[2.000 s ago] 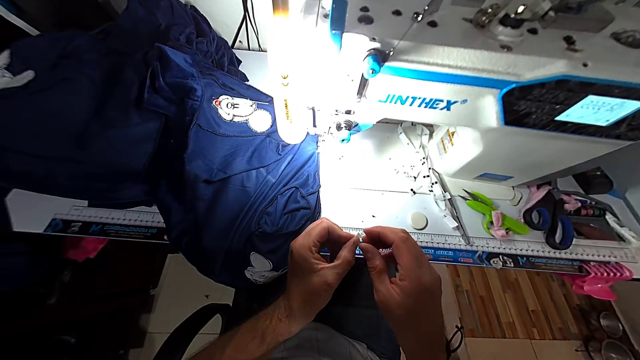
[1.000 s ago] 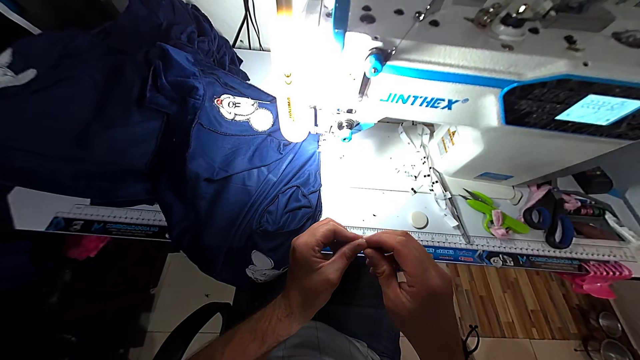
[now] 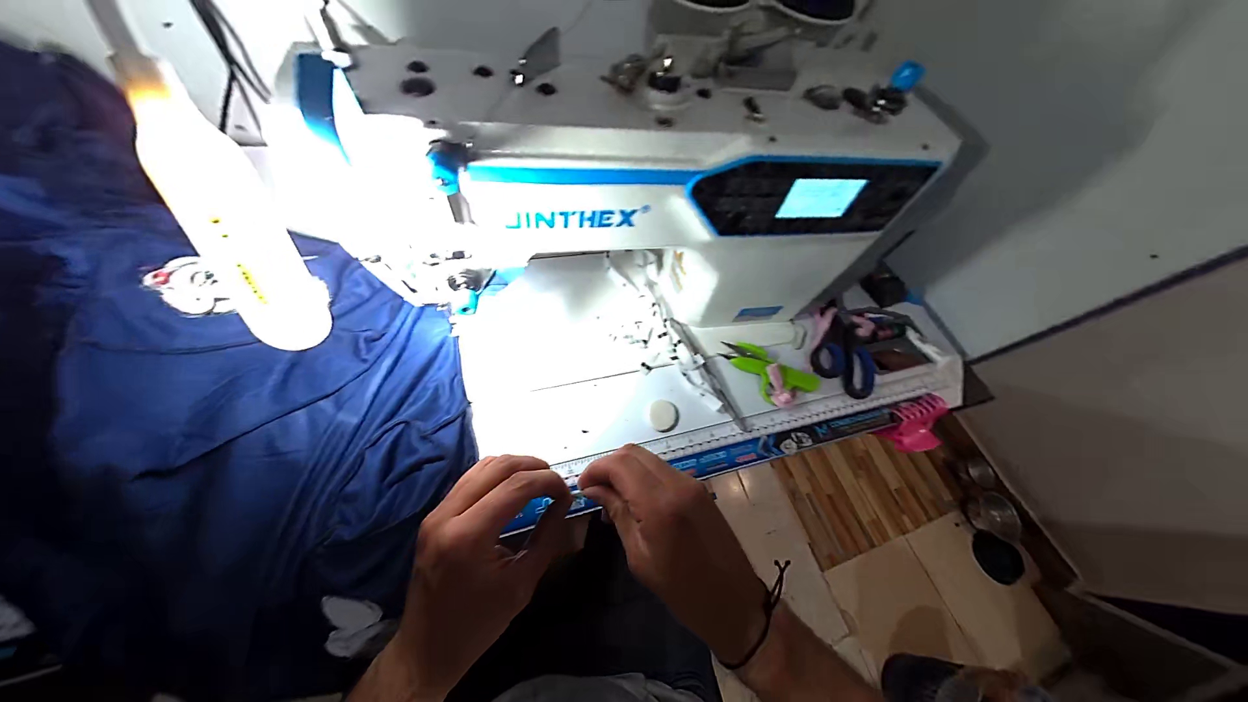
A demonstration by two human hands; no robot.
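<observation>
My left hand and my right hand are close together at the front edge of the sewing table, each with thumb and fingertips pinched. Between them is a small, thin whitish thing, too small to name. Beyond them stands a white and blue Jinthex sewing machine, its needle area in strong glare. Navy blue fabric with a white cartoon patch lies left of my hands, up to the machine's needle area.
A lit lamp hangs over the fabric. Green thread snips, dark-handled scissors, tweezers, a round pale disc and thread scraps lie on the table. A ruler strip runs along the front edge, with a pink clip there.
The view has swung to the right, showing more of the machine and wall. The fingertips, close together one second ago, now have a small gap between the hands.
</observation>
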